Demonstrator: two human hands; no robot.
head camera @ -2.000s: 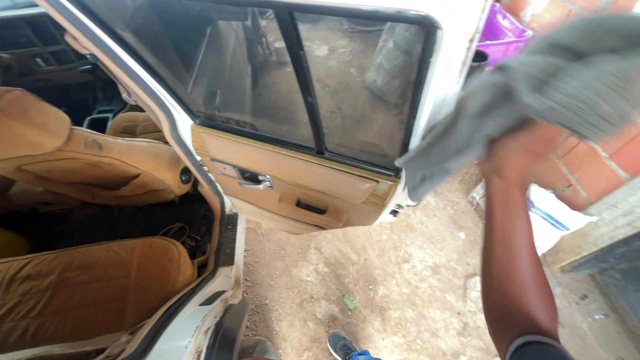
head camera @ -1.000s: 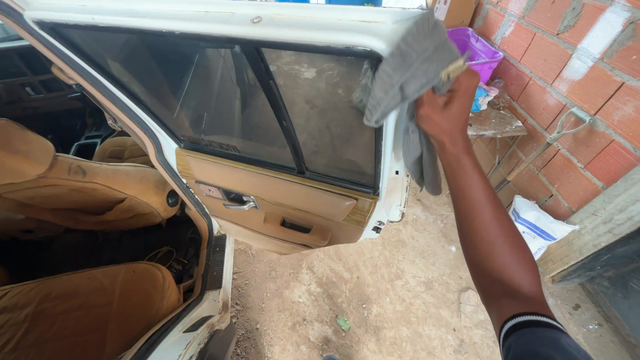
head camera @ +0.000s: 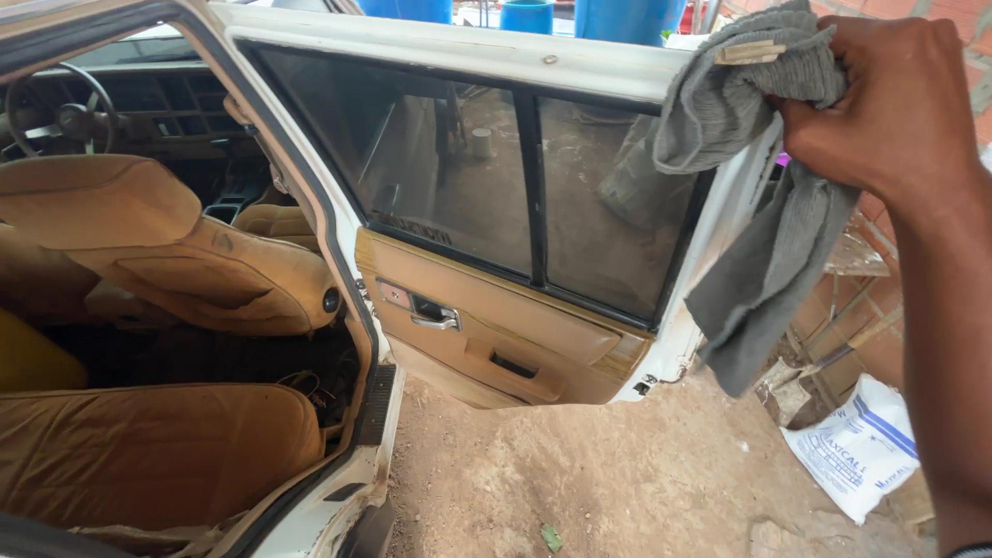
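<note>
My right hand (head camera: pixel 891 101) grips a bunched grey cloth (head camera: pixel 775 287) at the upper right, and one end of the cloth hangs down. A small pale strip (head camera: pixel 750 53) lies on the cloth's upper fold. The cloth overlaps the rear upper corner of a white car door (head camera: pixel 620 66); whether it touches the frame I cannot tell. This door stands swung out, with its dark window (head camera: pixel 434 170) and tan inner panel (head camera: pixel 504 318) facing me. A chrome door handle (head camera: pixel 438 319) sits on the panel. My left hand is out of view.
Tan car seats (head camera: pixel 155 457) and a steering wheel (head camera: pixel 62 116) are at the left. Blue barrels (head camera: pixel 628 19) stand behind the door. On the right are a brick wall (head camera: pixel 880 310) and a white printed sack (head camera: pixel 856 449) on the dirt floor (head camera: pixel 496 480).
The cloth, blurred and spread out two seconds ago, now hangs bunched from my right hand by the door's upper corner. The view has tilted up, and blue barrels now show.
</note>
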